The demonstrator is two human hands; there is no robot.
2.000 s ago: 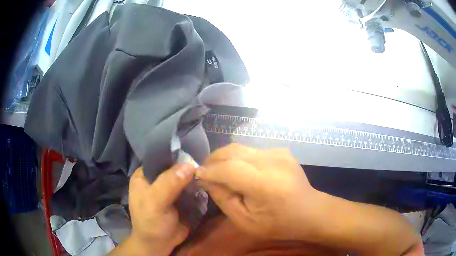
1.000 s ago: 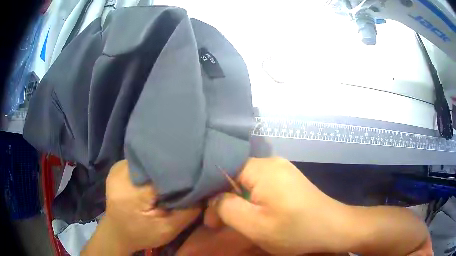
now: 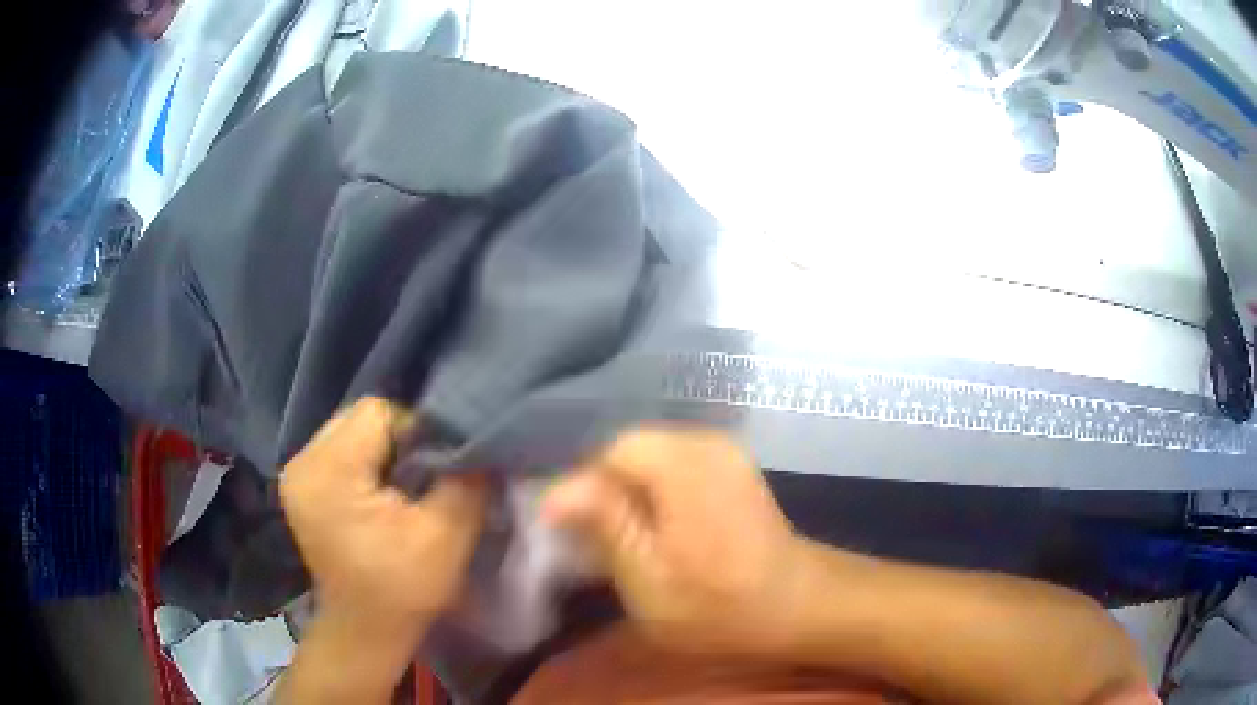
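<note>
A large dark grey garment piece point(image 3: 469, 276) lies loose and creased over the table's front edge and hangs down to my hands. My left hand point(image 3: 379, 523) is closed on its near edge. My right hand point(image 3: 676, 530) is closed beside it, blurred by motion, at a pale, blurred part of the cloth point(image 3: 531, 572) between the hands. Whether my right hand grips that cloth cannot be told. No tool shows in my right fist.
A white Jack sewing machine point(image 3: 1103, 83) stands at the back right. A ruler scale point(image 3: 910, 400) runs along the table's front. A red basket point(image 3: 149, 551) with grey and pale pieces is below left. A clear-blue bag point(image 3: 83, 179) lies at far left.
The grey piece, smooth with its dark label showing a second ago, is now crumpled and the label is hidden. The thin spike and green end at my right hand no longer show.
</note>
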